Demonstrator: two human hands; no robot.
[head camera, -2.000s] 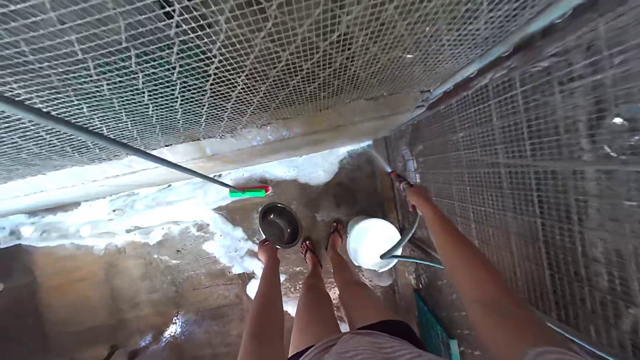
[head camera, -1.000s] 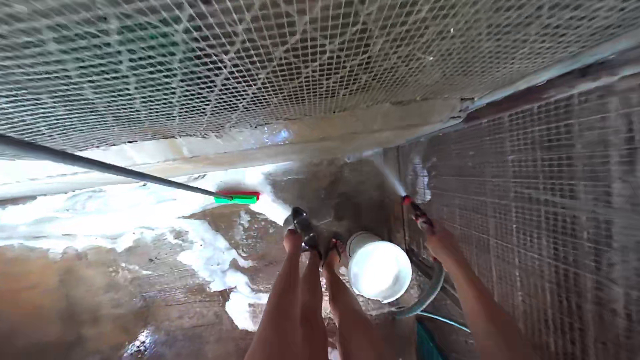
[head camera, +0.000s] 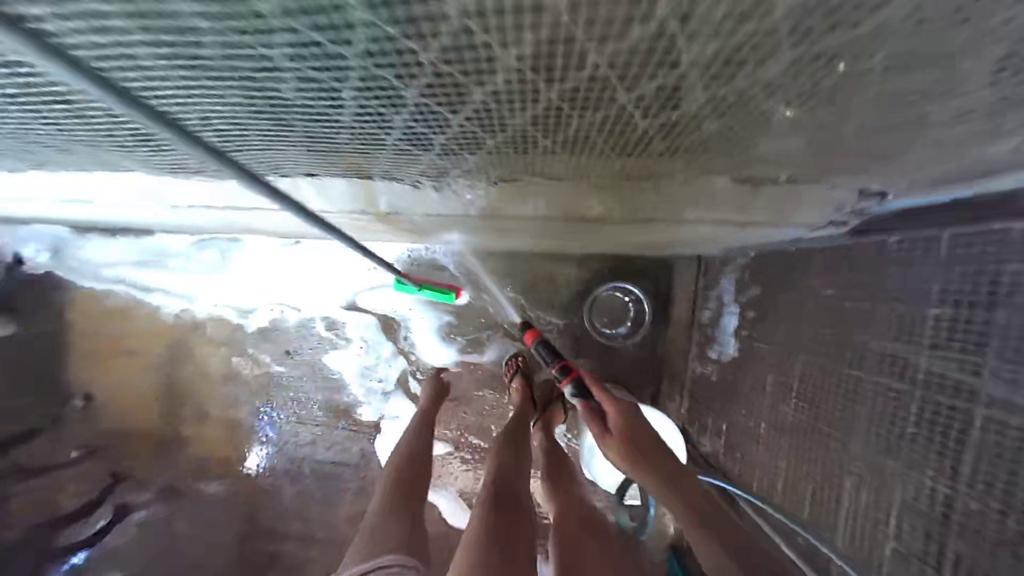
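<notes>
My right hand (head camera: 612, 420) grips a black and red hose spray nozzle (head camera: 556, 360), and water jets from its tip up and left to the foot of the wall. My left hand (head camera: 434, 386) hangs over the wet floor, left of my sandaled feet (head camera: 520, 372), with no object visible in it; its fingers are too small and blurred to read. A round metal bowl (head camera: 618, 313) rests on the floor near the right corner. Beneath my right forearm stands a white bucket (head camera: 668, 432), partly hidden. A green and red brush head (head camera: 428, 290) on a long grey pole (head camera: 232, 164) lies amid foam.
White foam (head camera: 200, 276) covers the floor along the pale ledge (head camera: 600, 216). Wire mesh (head camera: 480, 96) rises above that ledge, and a dark mesh-patterned wall (head camera: 840, 384) stands at right. A light blue hose (head camera: 776, 516) runs along the lower right.
The metal bowl, earlier at my left hand, now rests by the right corner. My right hand has swung the nozzle leftward, and the spray lands nearer the brush. The view has shifted.
</notes>
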